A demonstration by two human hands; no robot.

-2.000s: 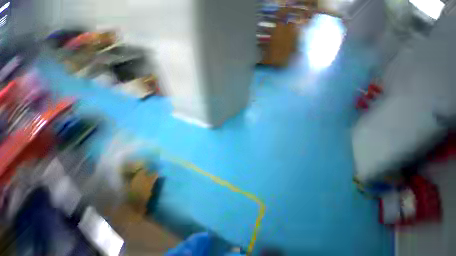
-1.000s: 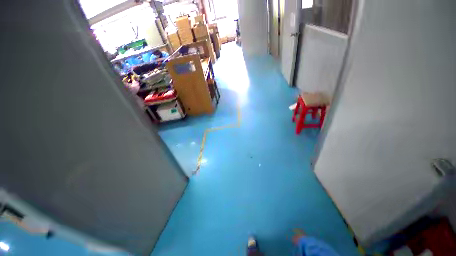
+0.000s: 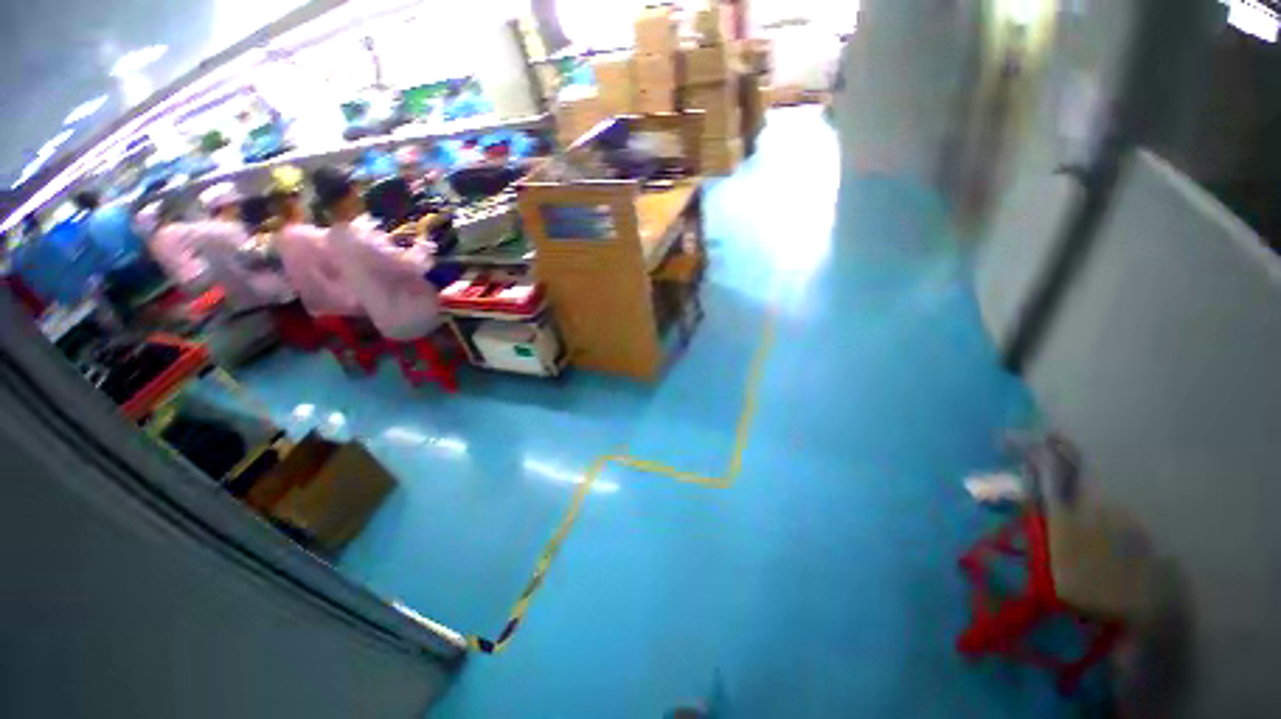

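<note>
Neither of my hands can be made out. A tiny blurred brownish patch is cut off by the bottom edge, and I cannot tell what it is. Nearest in front are a red stool (image 3: pixel 1037 597) with a tan top at the lower right, beside a pale wall, and a grey door panel or partition (image 3: pixel 183 562) at the lower left. An open brown carton (image 3: pixel 326 492) stands on the blue floor (image 3: pixel 787 562) beyond the panel's edge.
A brown wooden bench end (image 3: pixel 593 288) stands left of the bright walkway. Stacked cartons (image 3: pixel 656 70) are behind it. People in pink smocks (image 3: pixel 379 281) sit on red stools at a long bench, with people in blue farther left. A yellow line crosses the floor.
The view has moved forward and turned left. The workers and open carton now show, and the red stool is nearer. The blue sleeve and hand at the bottom are no longer clearly visible.
</note>
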